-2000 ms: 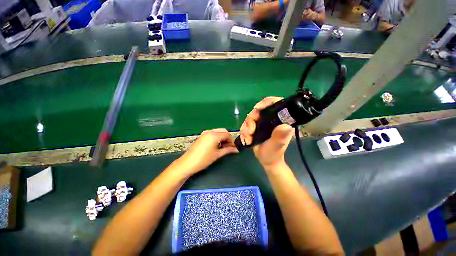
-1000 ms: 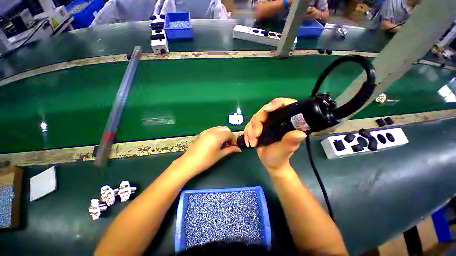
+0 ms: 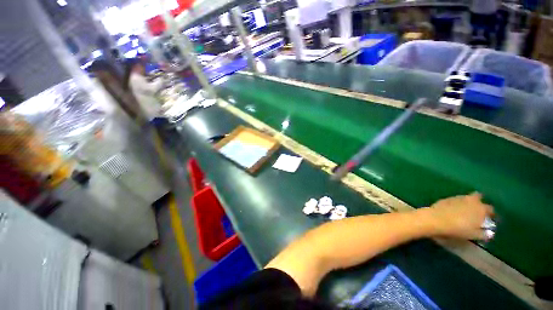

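My left hand (image 3: 464,217) reaches over the green belt at the right, fingers closed on a small white plastic part (image 3: 487,227) at the fingertips. The fingers are blurred. My right hand is out of the picture. A dark object, too cut off to identify, shows at the lower right edge. Three white plastic parts (image 3: 325,206) lie grouped on the bench behind my forearm. The blue screw tray (image 3: 388,290) is cut off at the bottom edge, with screws in it.
A cardboard tray (image 3: 271,149) and white card (image 3: 287,163) lie on the left bench. A long clear tube (image 3: 382,138) crosses the belt edge. Red bin (image 3: 209,224) and blue bin (image 3: 227,280) sit below the bench edge. A white housing (image 3: 453,94) stands across the belt. People are at far left.
The view has swung left. My left hand has left the screwdriver tip and moved out over the belt. My right hand and the screwdriver body have gone out of view.
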